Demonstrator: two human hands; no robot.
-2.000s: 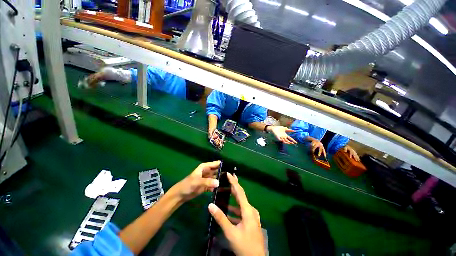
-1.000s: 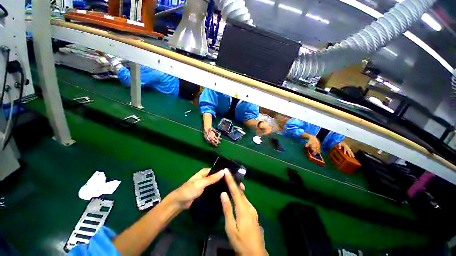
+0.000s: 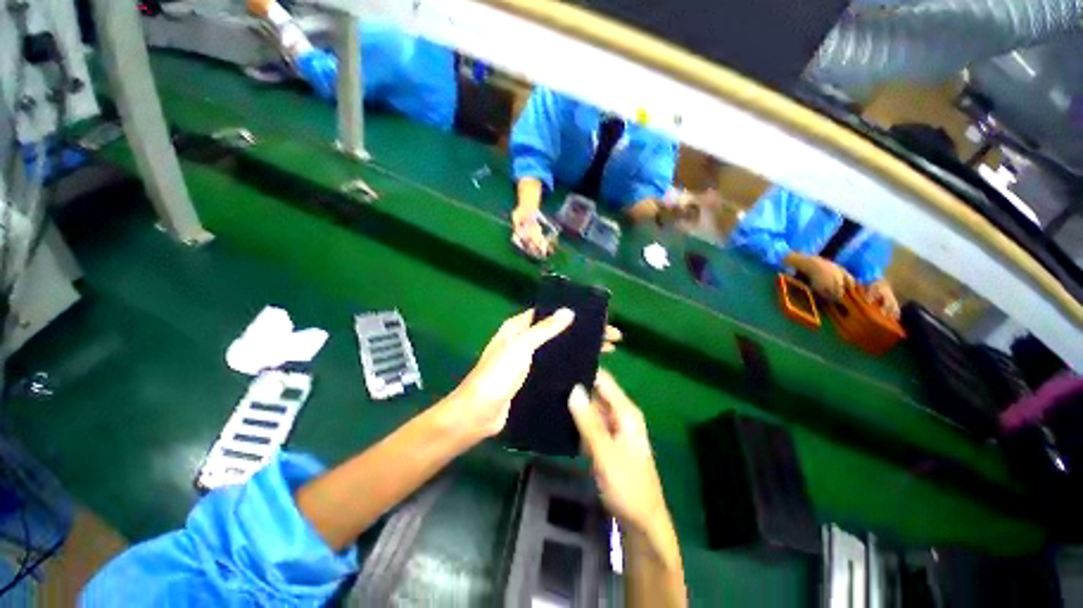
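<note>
A black phone or display module is held up above the bench, its dark flat face towards me. My left hand grips its left edge, with a finger over the face. My right hand holds its lower right edge, with the thumb on the face and a fingertip showing behind the right edge. Below it, a dark phone fixture lies on the bench, partly hidden by my right forearm and cut off by the bottom edge.
Two slotted jig plates and a white wipe lie left. A black box and silver-white plates are right. A ribbed block is beside the fixture. Coworkers' hands and orange fixtures are opposite, under the shelf.
The view has tipped downward. The black module, edge-on two seconds ago, now shows its broad face. Both hands still hold it, with the fingers shifted to its sides. The fixture below shows more.
</note>
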